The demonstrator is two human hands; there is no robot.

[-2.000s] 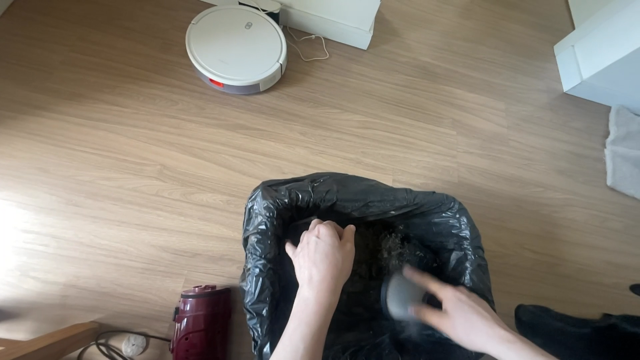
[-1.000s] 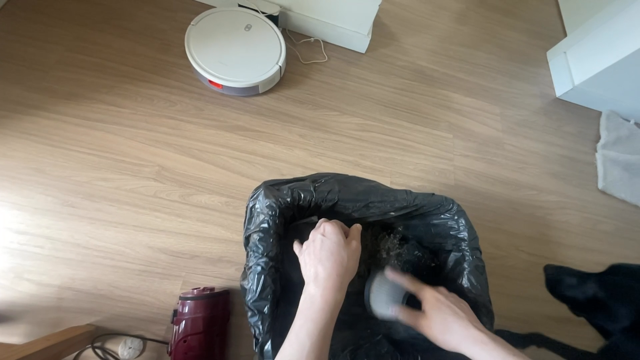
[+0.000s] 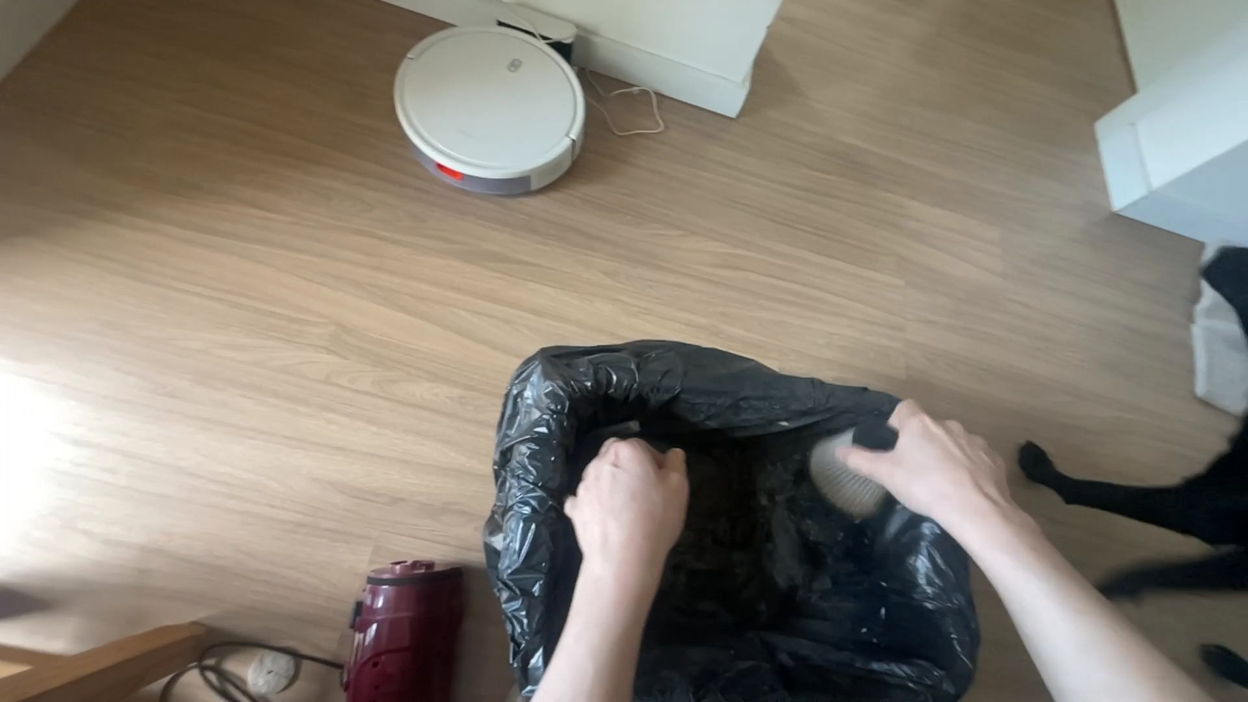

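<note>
A bin lined with a black plastic bag [image 3: 682,366] stands on the wood-look floor at the lower middle. Over its left part is my left hand [image 3: 629,497], its fingers curled down around a small item that I cannot make out; a short greyish edge [image 3: 616,429] shows just beyond the knuckles. My right hand [image 3: 936,468] is at the bin's right rim, gripping a round, ridged, pale grey object [image 3: 846,478] with a dark part, perhaps a filter. This object hangs inside the rim with its ridged face showing. The bottom of the bag is dark.
A white robot vacuum [image 3: 490,102] sits at its dock by the wall, with a thin white cable [image 3: 639,130] beside it. A dark red vacuum part [image 3: 407,634] lies left of the bin, near a black cord and a wooden leg [image 3: 127,663]. A black animal [image 3: 1199,507] is at the right.
My right hand has moved with the round object from the bin's middle to its right rim. My left hand has stayed over the left part. The black animal at the right has moved.
</note>
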